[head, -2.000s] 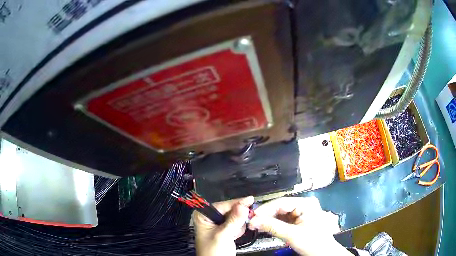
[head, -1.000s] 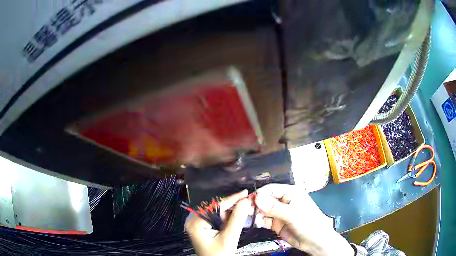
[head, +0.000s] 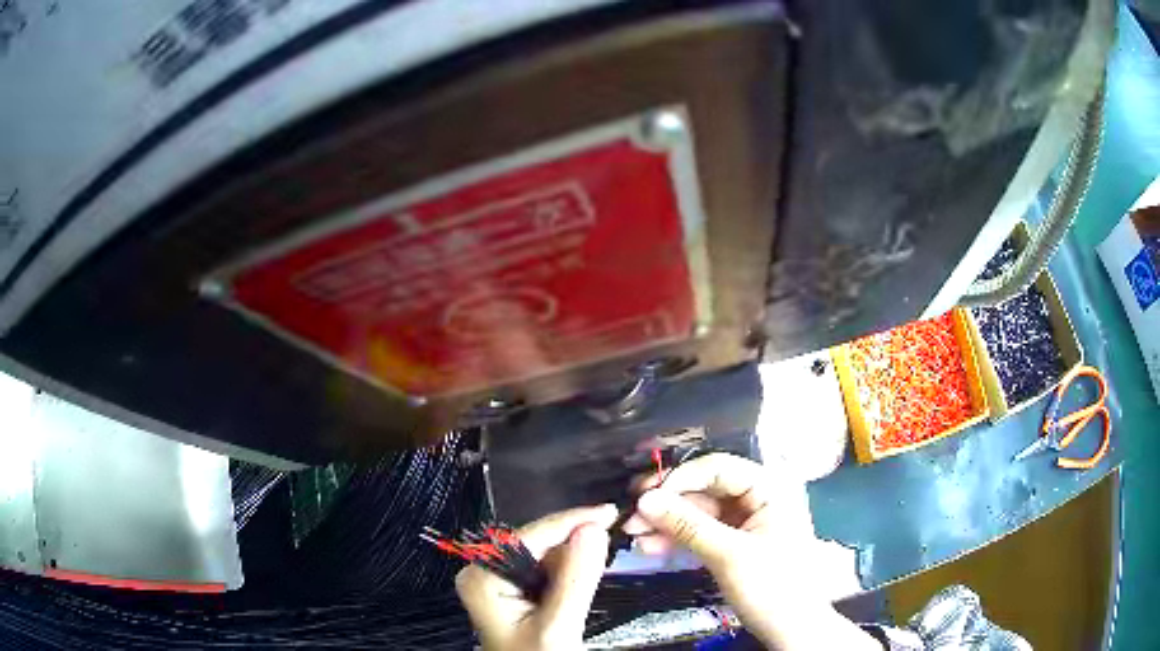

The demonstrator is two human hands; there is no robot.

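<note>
My left hand [head: 541, 582] is closed around a bunch of black cables [head: 524, 568], whose red and black core ends with tiny silvery tips fan out to the left. My right hand [head: 731, 528] pinches a single cable end between thumb and fingers, just right of my left fingertips. A short red core wire [head: 659, 465] sticks up from it, in front of the dark crimping die [head: 560, 458] under the press head. Whether its tip carries a ferrule is too small to tell.
The crimping press [head: 725, 165] fills the upper view. Trays of red ferrules [head: 913, 385] and black ferrules [head: 1021, 346] stand at right, beside orange-handled scissors [head: 1081, 417]. A cable bundle [head: 369, 547] and grey cable rest [head: 127, 496] are at left. A ribbed conduit [head: 1062, 216] hangs at right.
My right hand has turned and a red core end now points up at its fingertips. My left hand has shifted slightly left and down, still around the bunch. The view has shifted a little.
</note>
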